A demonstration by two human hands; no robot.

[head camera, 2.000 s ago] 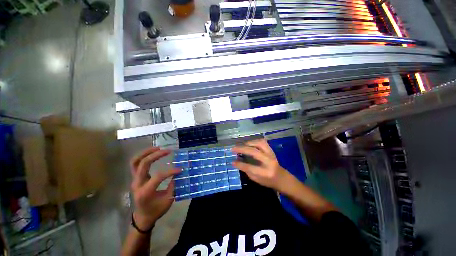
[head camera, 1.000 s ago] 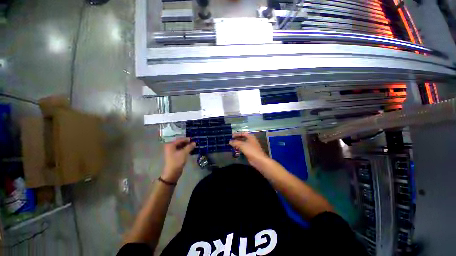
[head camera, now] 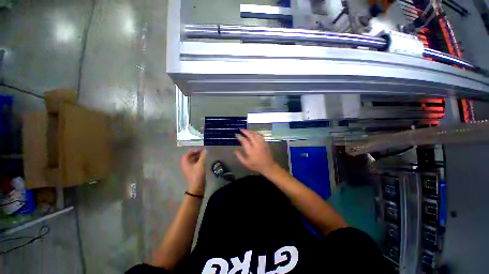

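A solar cell panel (head camera: 220, 130), dark navy with thin silvery lines, lies level at the open end of the machine bed, near the frame's left corner. My left hand (head camera: 195, 163) is just below the panel's near left corner, fingers drawn together, with nothing seen in them. My right hand (head camera: 254, 151) is at the panel's near right corner. Its fingertips overlap the panel's right edge, and the thumb is apart below it. Whether these fingertips touch the panel or hover over it is unclear.
The thick silver guard frame (head camera: 321, 69) crosses just beyond the hands, with the shiny guide rod (head camera: 289, 36) behind it. A white bar (head camera: 274, 118) lies right of the panel. A blue surface (head camera: 310, 170), a ribbed hose (head camera: 423, 130) and glowing lamps are to the right.
The panel, first held tilted and light blue, has gone forward and now lies flat and dark. My left hand has come away from it. The white block on the rod has moved right.
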